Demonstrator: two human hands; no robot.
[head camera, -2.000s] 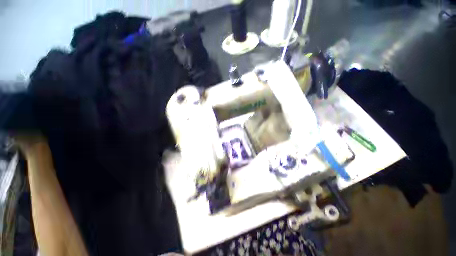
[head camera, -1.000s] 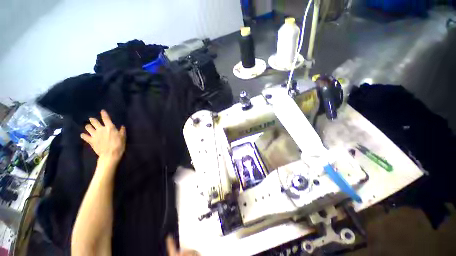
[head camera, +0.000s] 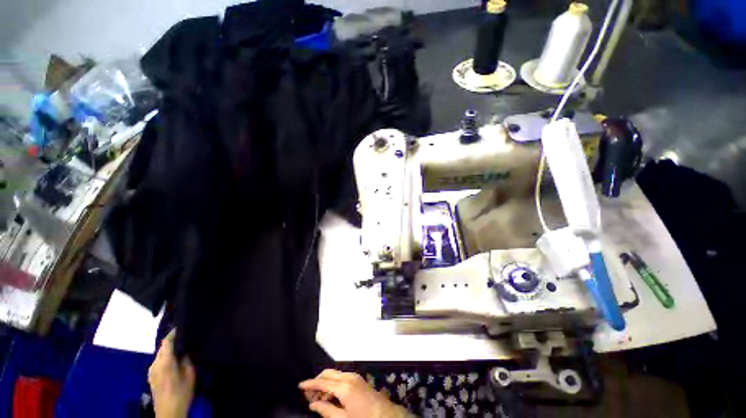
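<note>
The black garment (head camera: 237, 269) hangs from a large black heap down the left of the machine to the bottom of the view. My left hand (head camera: 172, 380) grips its lower left edge, with the fingertips partly hidden by cloth. My right hand (head camera: 348, 392) has bent fingers closed on its lower right edge, near the front of the white tabletop. The cream sewing machine (head camera: 458, 282) stands to the right of the garment. Its dark needle area (head camera: 396, 292) has no hand at it.
Green snips (head camera: 650, 282) and a white lamp with a blue neck (head camera: 604, 290) are at the right. A smartphone (head camera: 440, 237) lies in the machine opening. Black (head camera: 490, 41) and white (head camera: 563, 47) thread cones stand behind. A cluttered table (head camera: 57, 245) is at left; another black heap (head camera: 695, 220) is at right.
My left hand has moved from flat on top of the garment down to its lower left edge. My right hand has come further into view. The view has shifted left.
</note>
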